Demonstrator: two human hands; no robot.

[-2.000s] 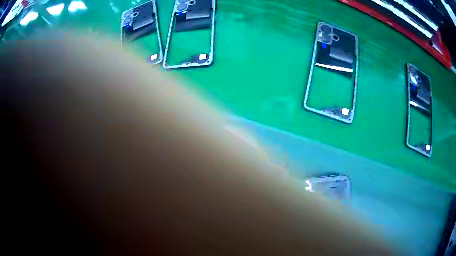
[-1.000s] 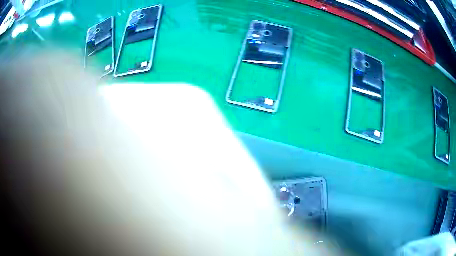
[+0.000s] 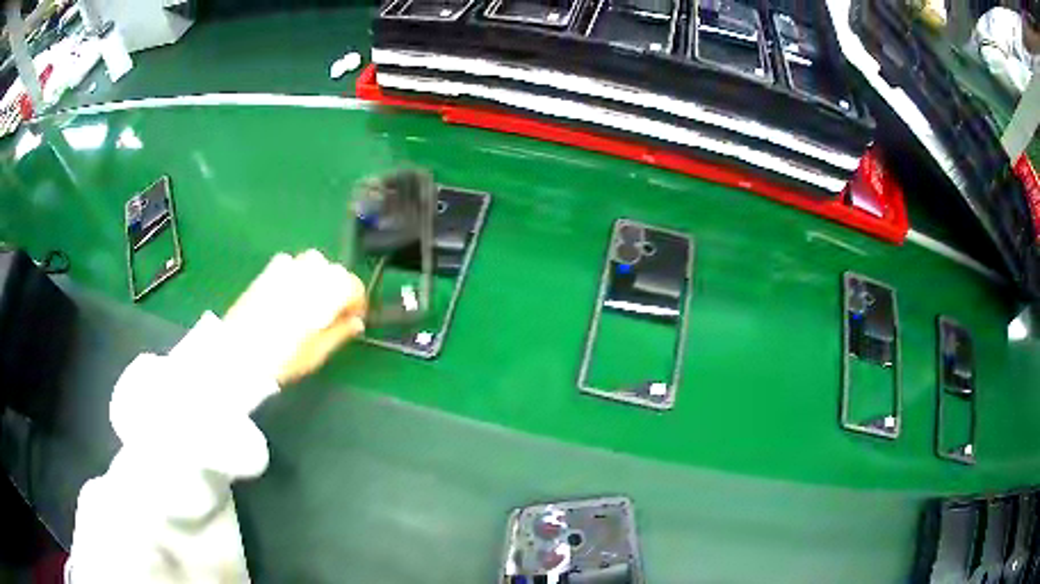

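My left hand [image 3: 306,306], in a white glove with bare fingertips, reaches in from the lower left. It grips the lower left edge of a motion-blurred phone back housing [image 3: 390,228]. This housing overlaps another housing [image 3: 462,228] on the green belt [image 3: 536,331]; whether they touch is unclear. Several more housings lie apart on the belt, one at the far left [image 3: 137,211], one at the centre [image 3: 647,276] and others at the right [image 3: 872,339]. A greyish housing [image 3: 599,534] shows at the bottom edge, cut off. My right hand is not in view.
Stacked black trays [image 3: 639,86] holding housings stand on a red tray [image 3: 547,139] at the back. A black tray [image 3: 935,137] leans at their right. Another black tray [image 3: 992,542] is at the lower right. A dark object [image 3: 34,331] stands at the left edge.
The large blurred shape that covered the lower left has gone. My left hand now shows farther out, holding a housing. The view has shifted, bringing the tray stack into sight.
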